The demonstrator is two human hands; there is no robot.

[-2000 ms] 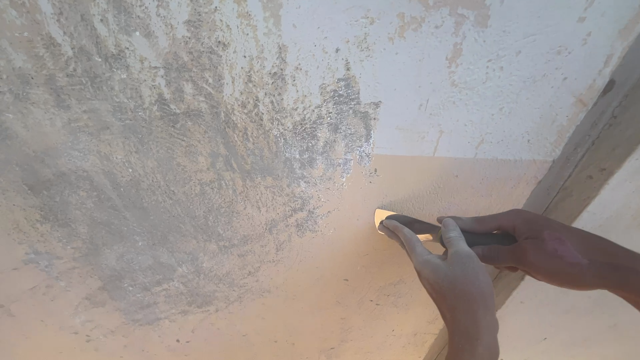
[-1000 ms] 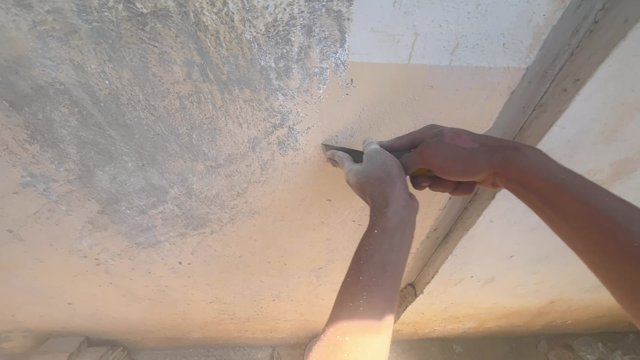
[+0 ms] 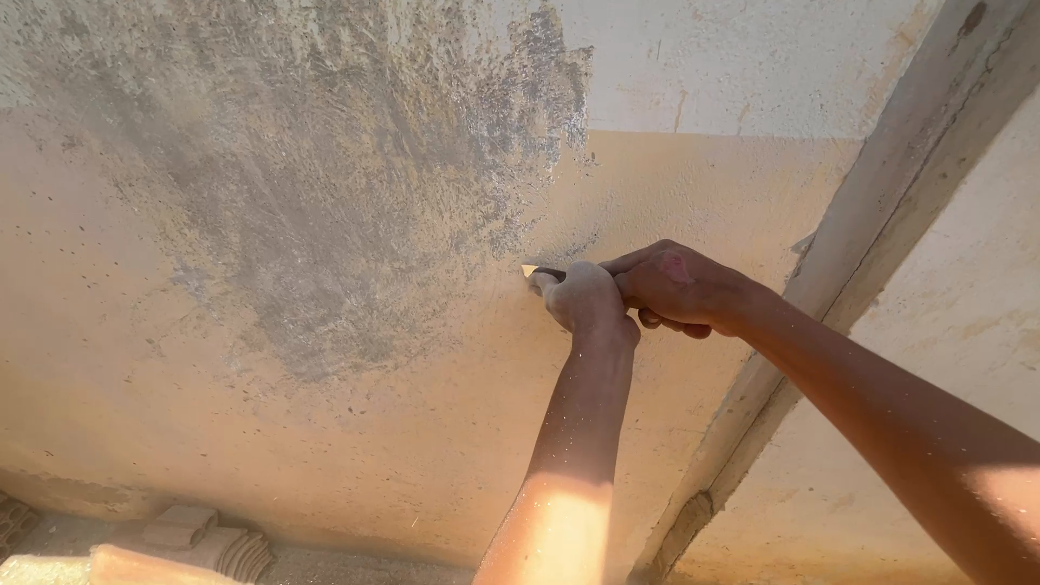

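Note:
A scraper (image 3: pixel 530 270) with a small metal blade rests against the painted wall (image 3: pixel 455 406), at the lower right of a large grey scraped patch (image 3: pixel 325 211). Pale with dust, my left hand (image 3: pixel 587 296) is closed around the front of the tool, close behind the blade. My right hand (image 3: pixel 678 288) grips the rear part of it, touching the left hand. Most of the handle is hidden by the fingers. The wall is white above and peach below, and flecks of dust show on both forearms.
A cracked concrete post (image 3: pixel 886 187) runs diagonally down the right side, with another wall section (image 3: pixel 959 349) beyond it. At the bottom left, stacked clay tiles (image 3: pixel 240 552) and a hollow brick (image 3: pixel 12 520) lie on the dusty ground (image 3: pixel 341 569) at the wall's foot.
Both hands have kept hold of the scraper, and the wrists and forearms have changed angle since the oldest frame. The view has shifted, showing more of the ground than at first.

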